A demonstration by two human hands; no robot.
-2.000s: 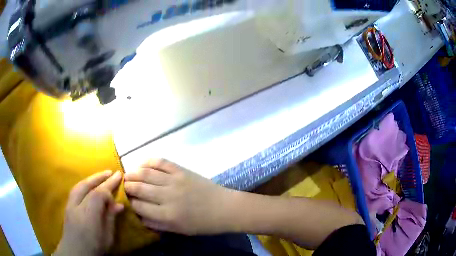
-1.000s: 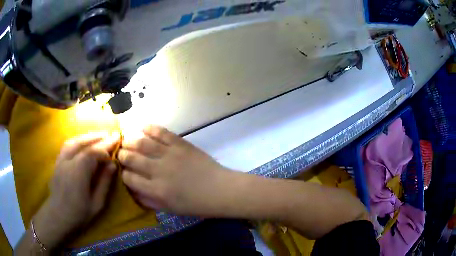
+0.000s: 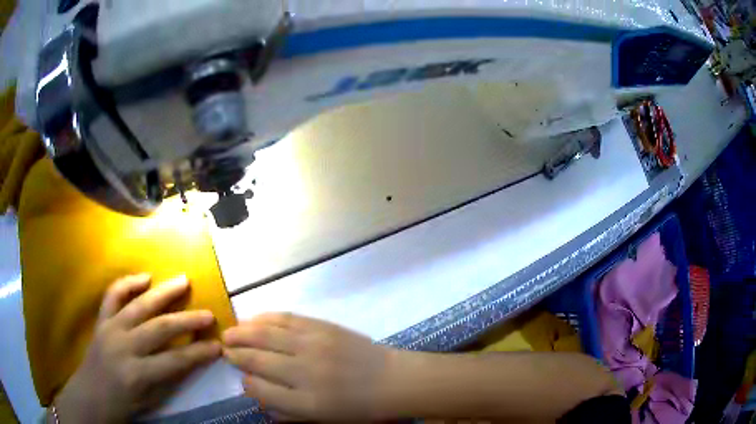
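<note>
A mustard-yellow cloth panel (image 3: 91,257) lies flat on the machine bed, its upper part in the lamp glow under the sewing machine head (image 3: 215,108). My left hand (image 3: 149,352) lies on the panel with its fingers spread a little, near the right edge. My right hand (image 3: 302,364) pinches the lower end of the panel's right edge between thumb and fingers, beside my left fingertips. The needle and presser foot are hidden by glare. A black attachment (image 3: 230,209) is just right of the glow.
A ruler tape (image 3: 497,300) runs along the table's front edge. Red-orange looped tools (image 3: 655,137) lie at the bed's right end. A blue crate (image 3: 590,306) holds pink cloth (image 3: 638,286) at the lower right. More yellow cloth (image 3: 530,335) is below the table edge.
Both hands have moved down, away from the needle area. The panel's right edge now lies straighter and more visible. The left fingers have spread from the pinched edge onto the cloth.
</note>
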